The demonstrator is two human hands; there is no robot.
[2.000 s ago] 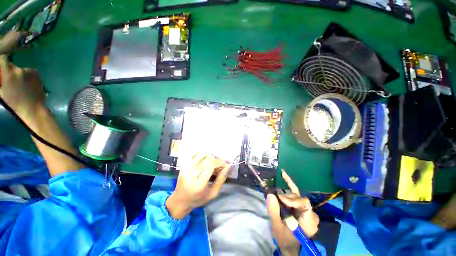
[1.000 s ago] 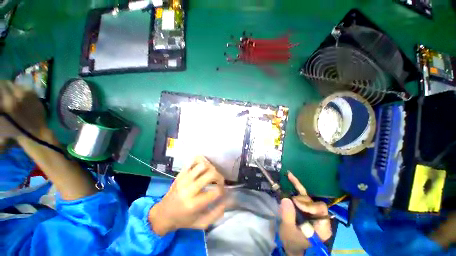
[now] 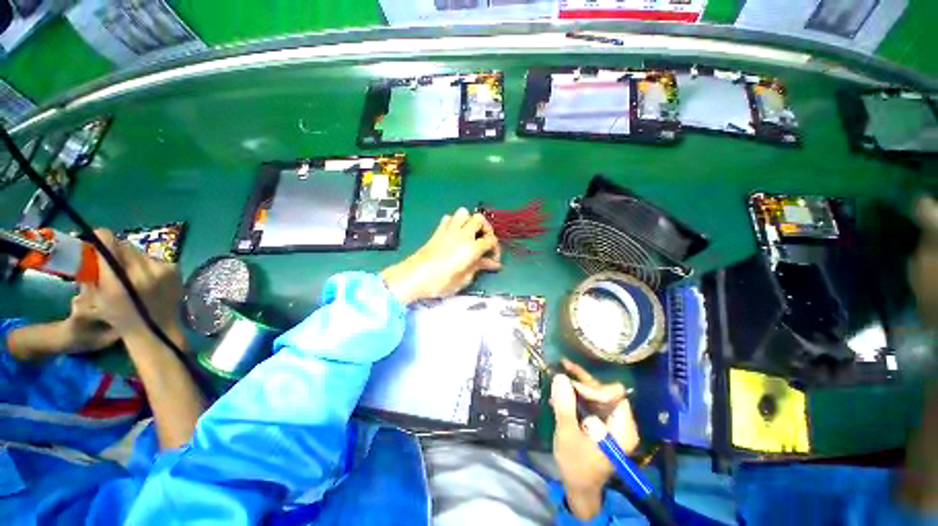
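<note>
The opened tablet unit (image 3: 437, 360) lies in front of me, silver-white inside, its upper left side hidden by my left sleeve. My left hand (image 3: 453, 254) is beyond it, fingertips pinched at the left end of the pile of red wired components (image 3: 522, 224); whether they hold a piece is too small to tell. My right hand (image 3: 594, 431) holds the soldering iron (image 3: 615, 452) by its grip, the metal tip pointing up-left over the tablet's right end. The solder spool (image 3: 237, 344) stands left, partly behind my sleeve.
A tape roll (image 3: 615, 316), a fume fan (image 3: 627, 231), a blue ridged box (image 3: 689, 365) and a yellow sponge (image 3: 768, 411) are on the right. More tablets (image 3: 327, 205) lie along the far side. A perforated disc (image 3: 217, 295) is left. Another person's hands (image 3: 144, 293) work at far left.
The view has tilted up, showing the far edge and notices. My left hand has moved from the tablet's near edge to the red wires and no longer holds the solder strand. The iron stays in my right hand.
</note>
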